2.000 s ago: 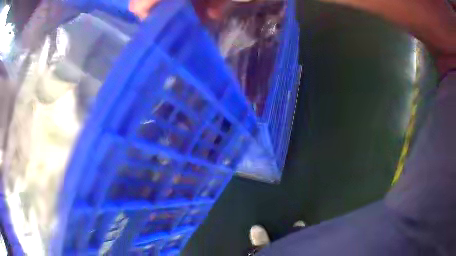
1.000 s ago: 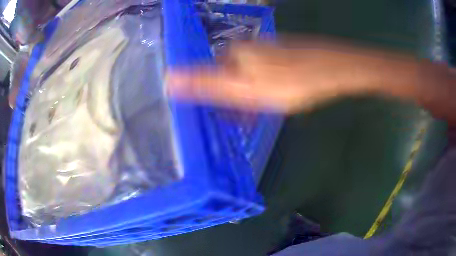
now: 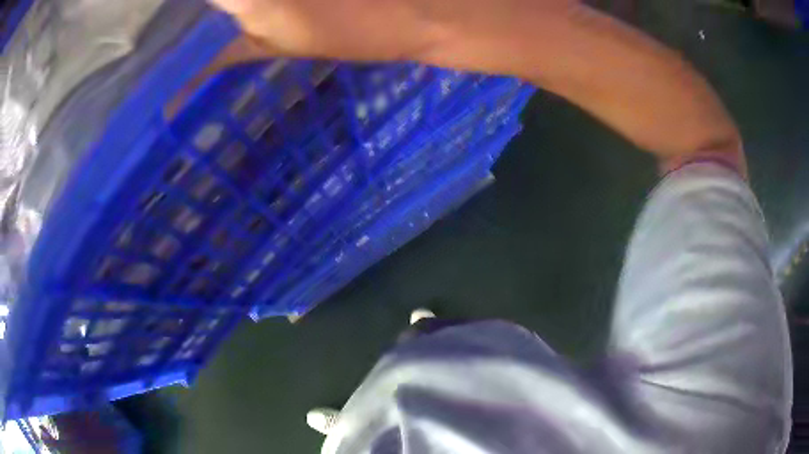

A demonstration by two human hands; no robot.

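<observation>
A blue lattice plastic crate fills the left, tilted in view. Bagged garments in shiny clear plastic, pale and grey, lie inside at the upper left. My right hand is at the top edge, my bare arm reaching over from the right. Its fingers curl over the crate's near rim and grip it; part of the hand is cut off by the frame. My left hand is not in view. More blue lattice sides show below and beyond the upper crate.
Dark green floor runs beside the crates. Two pale shoe tips show near my light grey clothing. A faint yellow floor line is at the right edge. A blue object lies low at the left.
My right hand has moved from in front of the crate corner to its rim at the top. The crate now shows its lattice side more, with less of the garments visible.
</observation>
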